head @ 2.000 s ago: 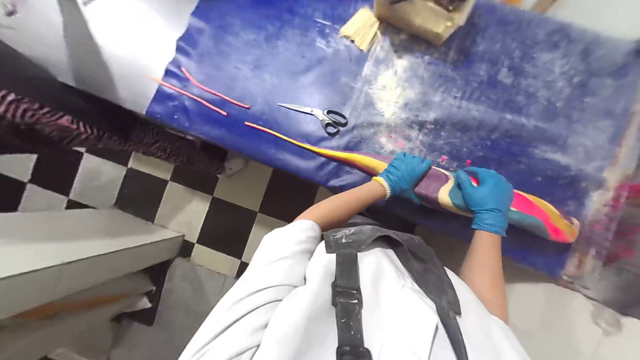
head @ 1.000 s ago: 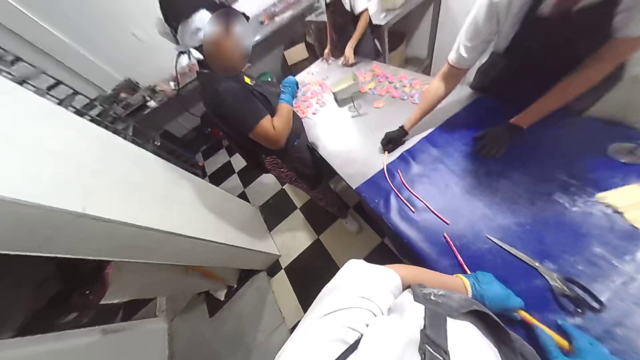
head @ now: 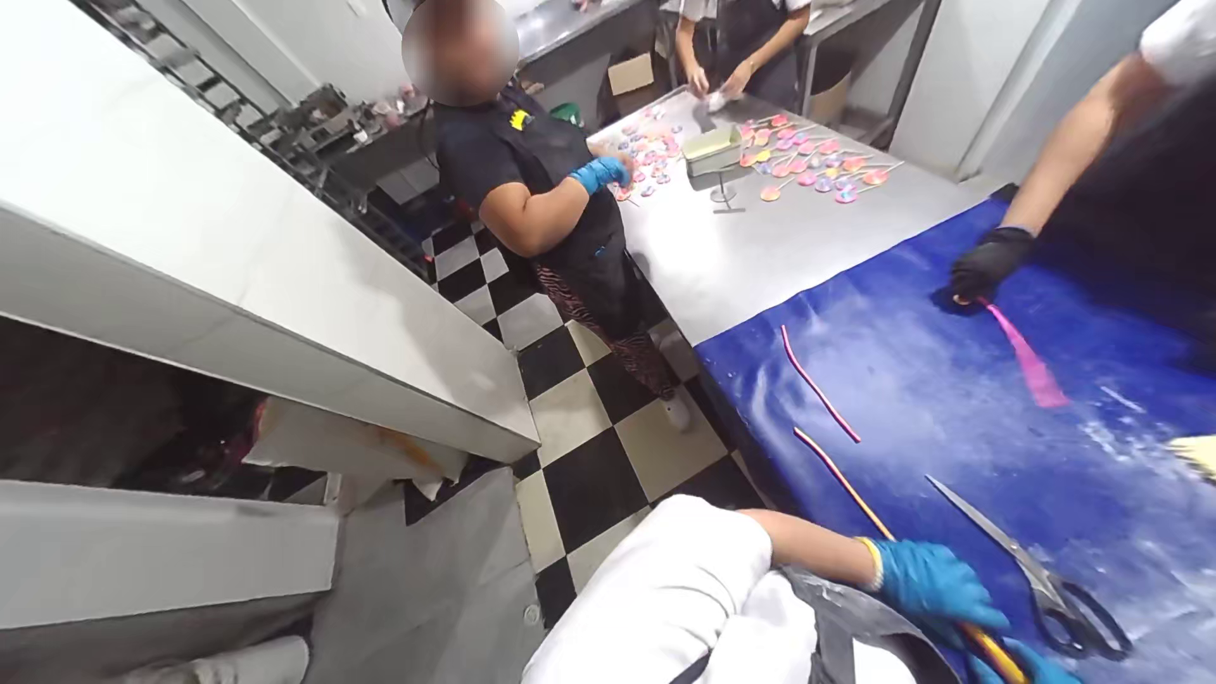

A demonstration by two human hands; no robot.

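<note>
My left hand (head: pixel 936 584), in a blue glove with a yellow cuff, is closed around a thin yellow and orange candy rope (head: pixel 850 489) on the blue table cover. The rope's pink tip points up and left. My right hand (head: pixel 1031 663), also blue-gloved, shows only partly at the bottom edge, against the thicker yellow part of the rope; its grip is mostly hidden. Black-handled scissors (head: pixel 1035 570) lie right of my left hand, blades toward the upper left. A separate thin pink candy strand (head: pixel 819 388) lies beyond the rope's tip.
A co-worker's black-gloved hand (head: pixel 993 264) is at a flat pink strip (head: pixel 1028 361) on the blue cover (head: pixel 912 351). Lollipops (head: pixel 826 161) and a metal box (head: pixel 712 157) are on the steel table (head: pixel 703 256). Another person (head: pixel 560 180) stands at its left side.
The view has swung left. Two loose pink strands lay beside each other one second ago; one now shows there. The co-worker's black-gloved hand now has a flat pink strip beside it.
</note>
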